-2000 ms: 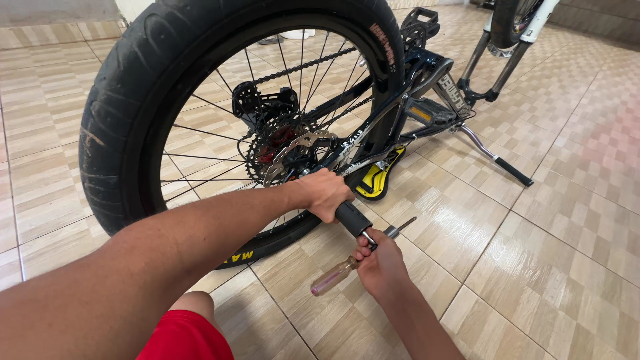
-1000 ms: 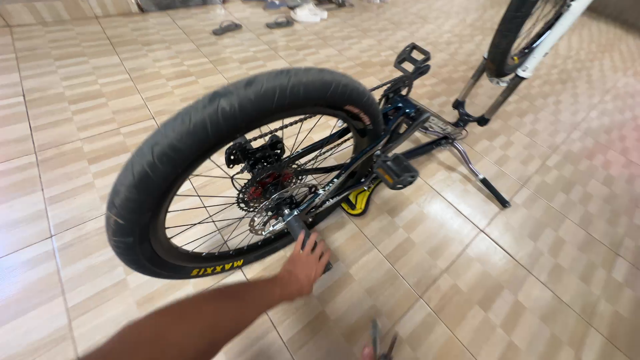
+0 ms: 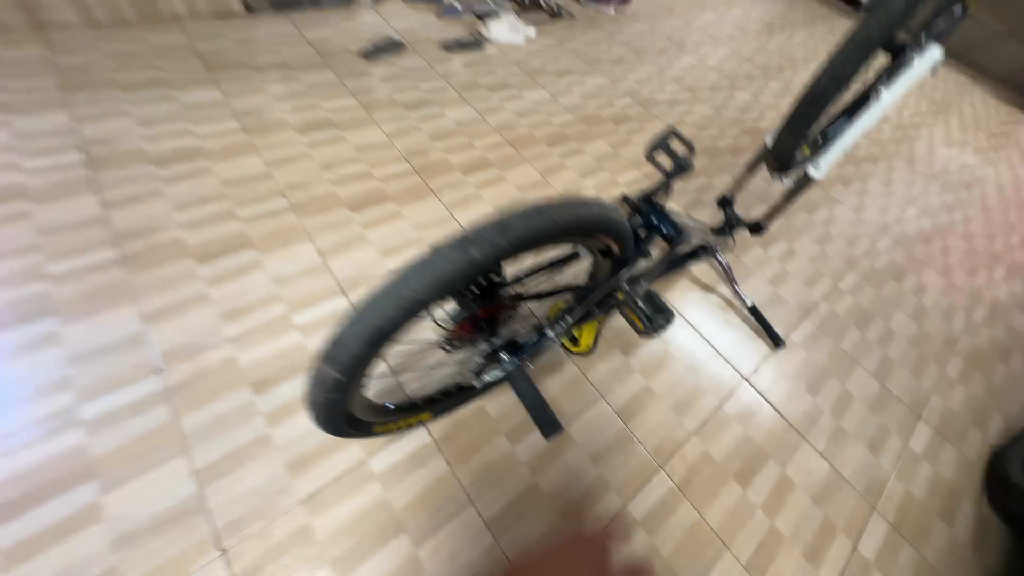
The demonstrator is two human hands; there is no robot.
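The bicycle stands upside down on the tiled floor, its rear wheel point(image 3: 472, 248) nearest me and its yellow and black saddle point(image 3: 580, 334) underneath. A black cylindrical peg point(image 3: 536, 402) sticks out from the rear axle, beside the sprockets and disc rotor. At the bottom edge is a blurred hand, which seems to be my left hand point(image 3: 572, 556); it is apart from the peg, and its fingers and anything in them cannot be made out. My right hand is out of view, as is the screwdriver.
The handlebar grip point(image 3: 766, 324) rests on the floor right of the frame. Pedals point(image 3: 670, 152) jut out near the crank. Another wheel point(image 3: 840, 88) and a white fork leg point(image 3: 876, 112) rise at upper right. Sandals point(image 3: 384, 48) lie far back. A dark object point(image 3: 1006, 480) is at the right edge.
My left hand has let go of the peg and drawn back toward the bottom edge. The tools seen earlier near my right hand are out of view. The view has moved back from the bicycle.
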